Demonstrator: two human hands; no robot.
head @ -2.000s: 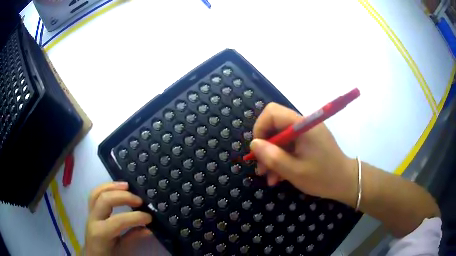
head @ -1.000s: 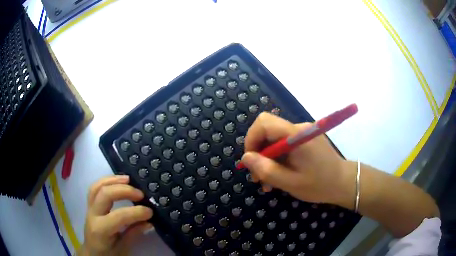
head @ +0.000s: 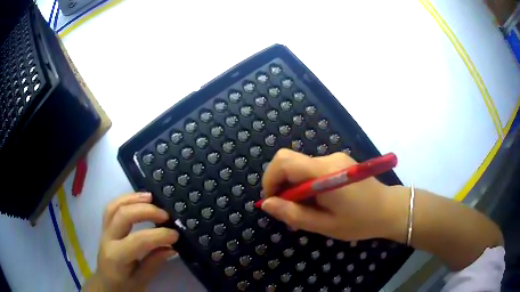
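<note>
A black component tray (head: 196, 91) with rows of round pockets lies tilted in front of me. A small silvery disc sits in each visible pocket. My right hand (head: 325, 197) is over the tray's right part and holds a red marker pen (head: 359, 170). The pen tip is at a disc (head: 250, 206) near the tray's middle; whether it touches cannot be told. My hand hides some pockets. My left hand (head: 134, 239) is at the tray's lower left edge, its fingers bent against the rim; its lower part is cut off by the frame.
A tall black tray stack (head: 71, 114) stands at the left on a brown board (head: 104, 121). A short red piece (head: 79, 177) lies beside it. A grey-white object (head: 71, 5) is cut off at the top left. Yellow tape (head: 464, 67) and blue tape cross the white table.
The pen tip and my right hand have moved left and down across the tray. The tray shows slightly further up and right. My left hand stays at its edge.
</note>
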